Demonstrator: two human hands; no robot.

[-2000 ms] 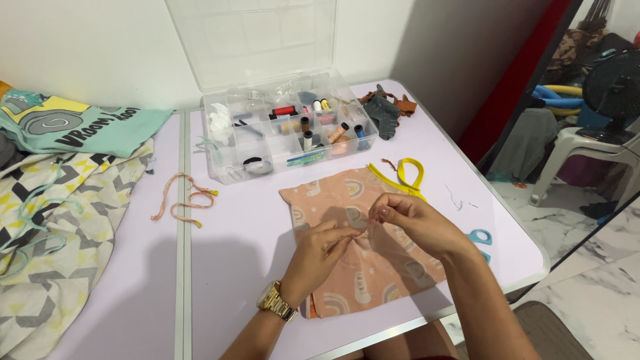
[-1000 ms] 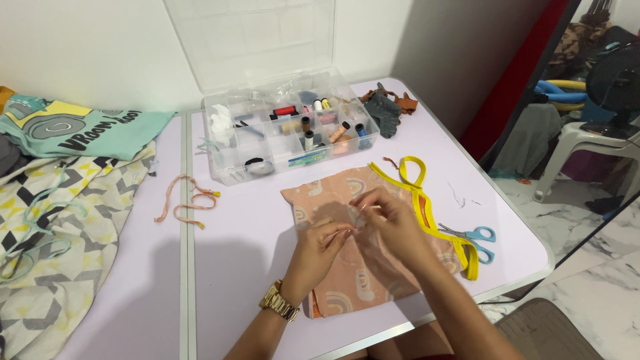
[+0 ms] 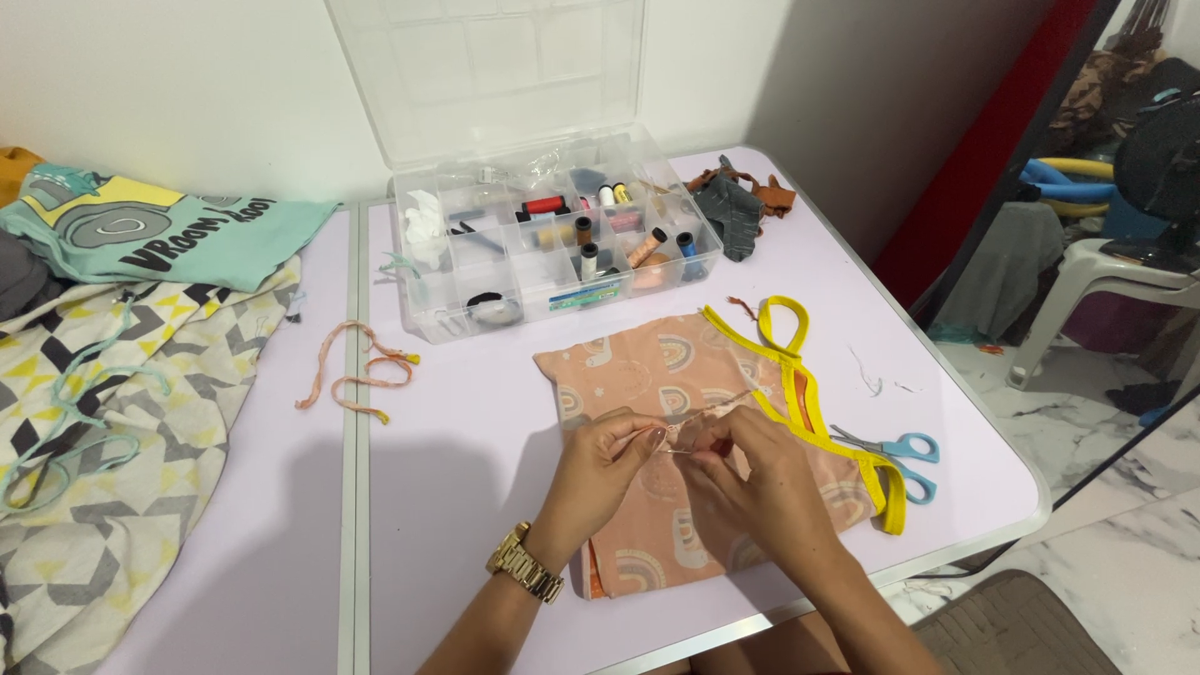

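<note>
A pink rainbow-print garment (image 3: 623, 366) with yellow binding (image 3: 797, 384) lies flat on the table. Over its middle, my left hand (image 3: 609, 464) pinches a raised fold of the cloth between thumb and fingertips. Close beside it on the right, my right hand (image 3: 755, 459) has thumb and forefinger brought together near a thin strand at the fold; whether a needle is between them cannot be told. Blue-handled scissors (image 3: 917, 450) lie at the garment's right edge, their blades partly under the yellow binding.
An open clear plastic organizer (image 3: 553, 314) with thread spools stands behind the garment. Dark fabric scraps (image 3: 731, 216) lie at its right. A pink cord (image 3: 352, 380) rests near the table seam (image 3: 354, 525). Printed clothes (image 3: 225, 309) cover the left side. Loose thread bits (image 3: 872, 375) lie near the scissors.
My right hand has come down toward my left hand. The yellow binding at the right and the scissors, largely hidden behind my right arm two seconds ago, now show.
</note>
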